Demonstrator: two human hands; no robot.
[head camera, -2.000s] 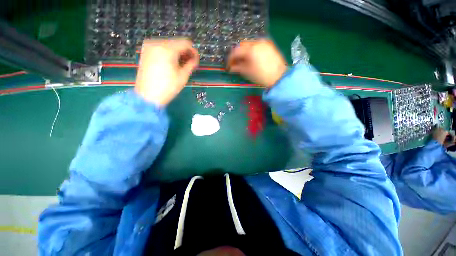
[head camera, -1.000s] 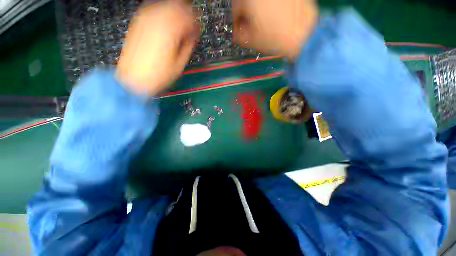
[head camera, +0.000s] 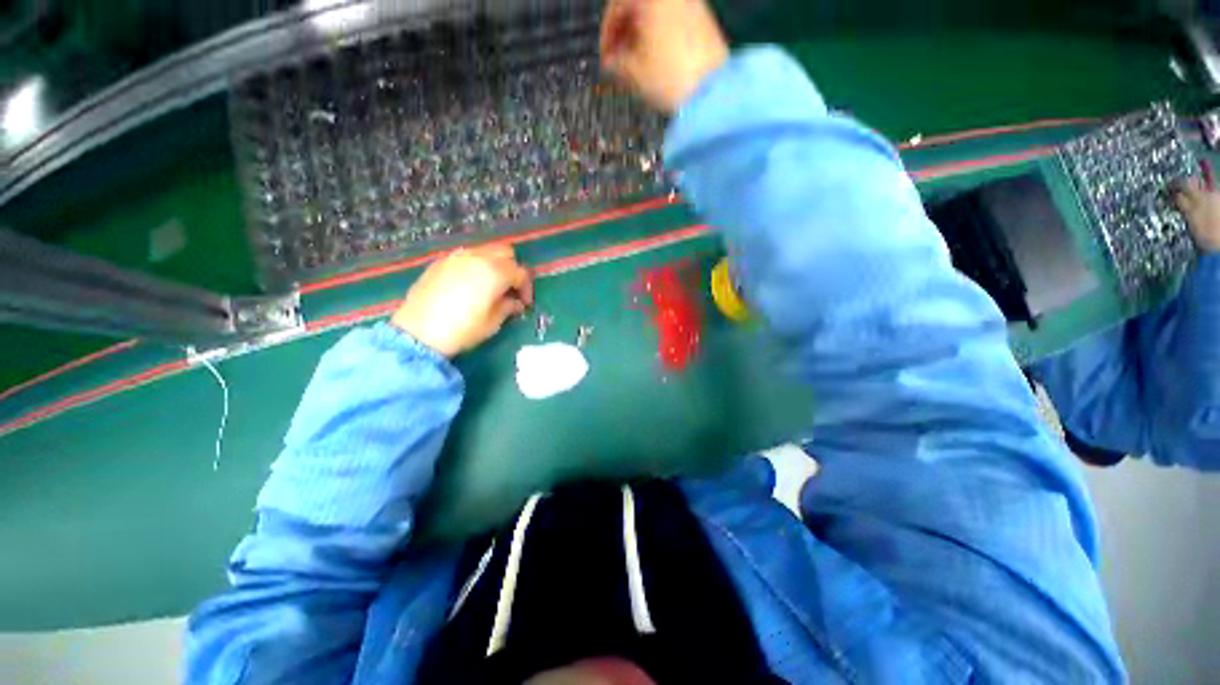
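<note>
My left hand (head camera: 468, 297) is low over the green mat (head camera: 642, 442), beside a few small parts (head camera: 585, 332); its fingers are curled and I cannot tell whether they hold a part. My right hand (head camera: 658, 51) is raised over the far right part of the large tray of parts (head camera: 401, 161); its fingers are bent and blurred, and what they hold cannot be told. A white pad (head camera: 550, 369) lies below the small parts. A pile of red lead wires (head camera: 673, 319) lies right of the pad.
A yellow pot (head camera: 728, 289) is partly behind my right sleeve. A metal bracket (head camera: 265, 316) and a pale wire strand (head camera: 222, 408) are at left. A black box (head camera: 983, 254), another tray (head camera: 1137, 201) and another person's hand (head camera: 1203, 212) are at right.
My left hand has come down from over the tray to the small parts on the mat. My right hand remains over the tray. The view has shifted, and my right sleeve covers more of the pot.
</note>
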